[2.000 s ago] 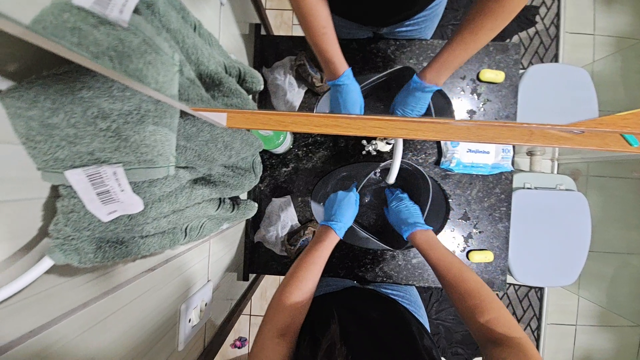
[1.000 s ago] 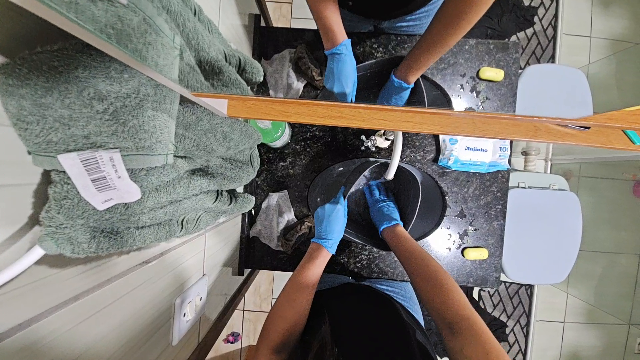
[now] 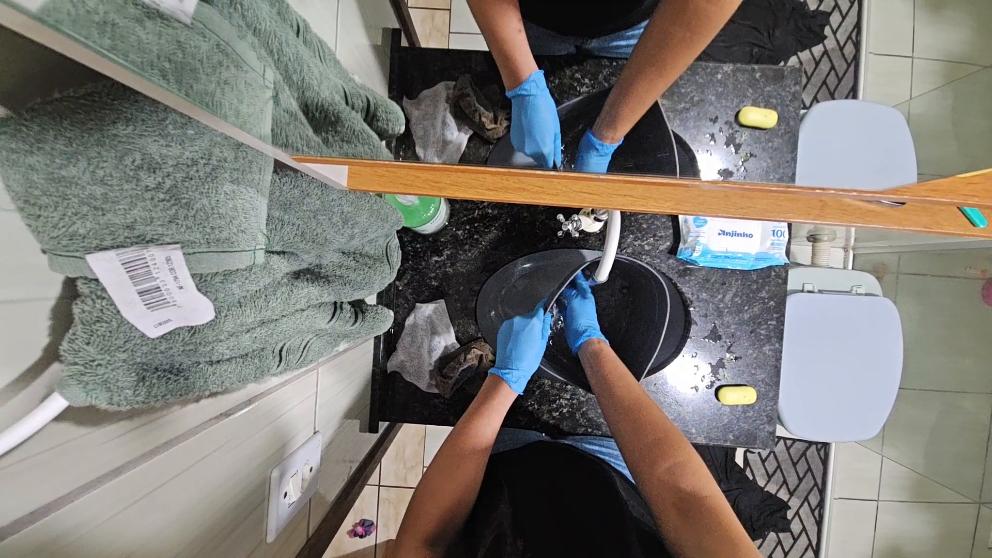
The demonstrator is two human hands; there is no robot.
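A dark, thin-walled oval piece, possibly a plastic basin, lies tilted in the black sink bowl of a speckled dark stone counter. My left hand, in a blue glove, is closed on its raised, curved edge. Close beside it, my right hand, also gloved in blue, reaches in below the white faucet spout; its fingertips are partly hidden, so its hold is unclear. The metal faucet handle is behind the bowl. A mirror repeats the arms and the counter above.
Left of the bowl lie a crumpled whitish cloth and a brown cloth. A green bottle, a wipes pack and yellow soap stand or lie around it. Green towels hang left; a grey toilet lid is right.
My right hand has moved left, closer to my left hand and the spout. The dark piece's edge now rises in a curve between my hands.
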